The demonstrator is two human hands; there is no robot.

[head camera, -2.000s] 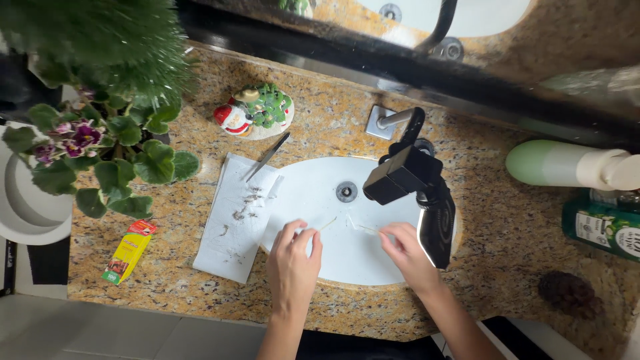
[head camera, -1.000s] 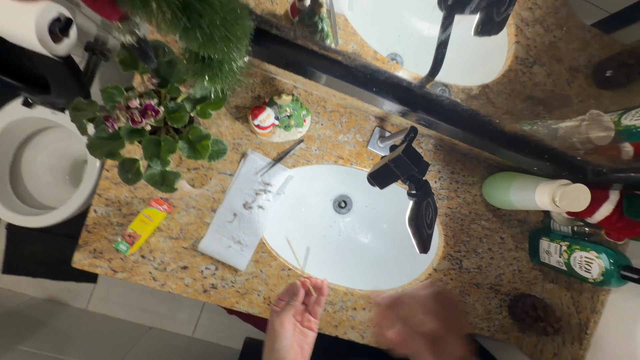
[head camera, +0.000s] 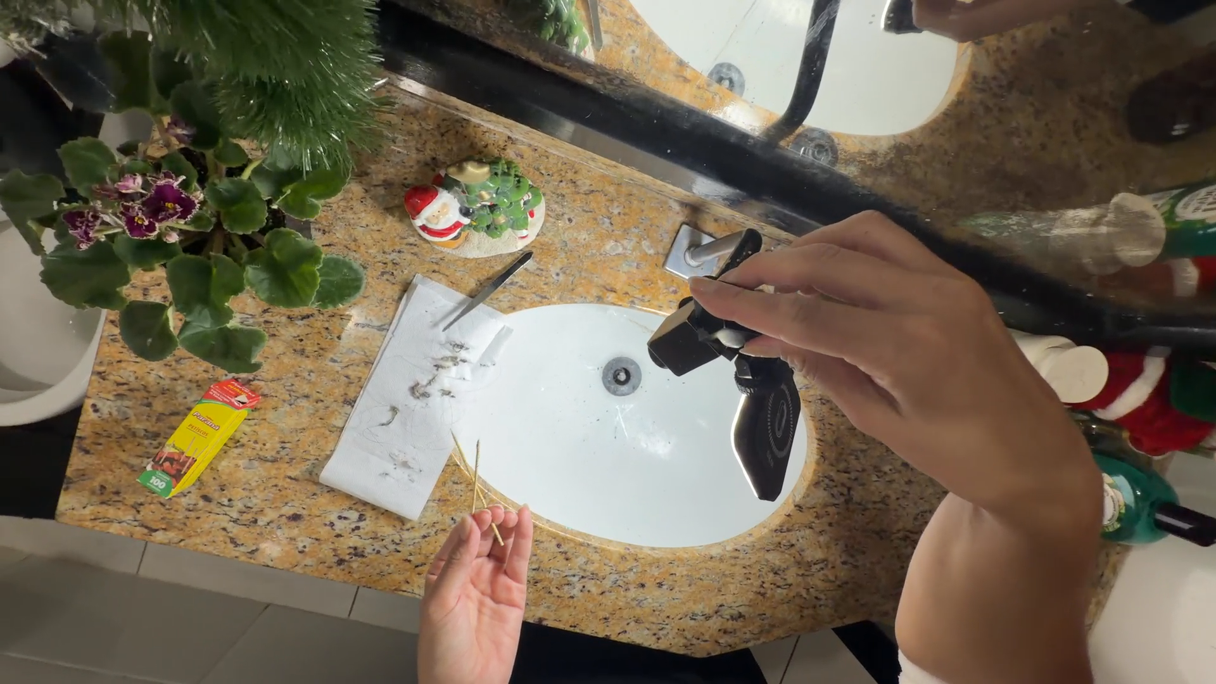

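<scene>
My left hand [head camera: 478, 589], palm up at the front edge of the counter, holds thin wooden toothpicks [head camera: 477, 480] between its fingertips. My right hand [head camera: 855, 332] is raised over the right part of the white sink basin [head camera: 570, 456], its fingers at the black faucet handle and the black device [head camera: 689, 337] by it; the exact contact is partly hidden. A black phone-like mount part [head camera: 766, 432] hangs below. Left of the basin lies a folded white paper towel [head camera: 380, 446] with dark debris on it, and tweezers [head camera: 487, 291] rest across its top end.
A Santa figurine [head camera: 475, 209] stands behind the paper towel. At the left are a potted African violet [head camera: 199, 237], green tinsel [head camera: 285, 66] and a yellow toothpick box [head camera: 199, 437] on the granite counter [head camera: 285, 532]. A green bottle [head camera: 1135, 499] stands at the right; a mirror [head camera: 1026, 95] runs along the back.
My right hand has risen from the basin's front edge to the black device and faucet. My left hand stays near the front edge with the toothpicks. The view has shifted.
</scene>
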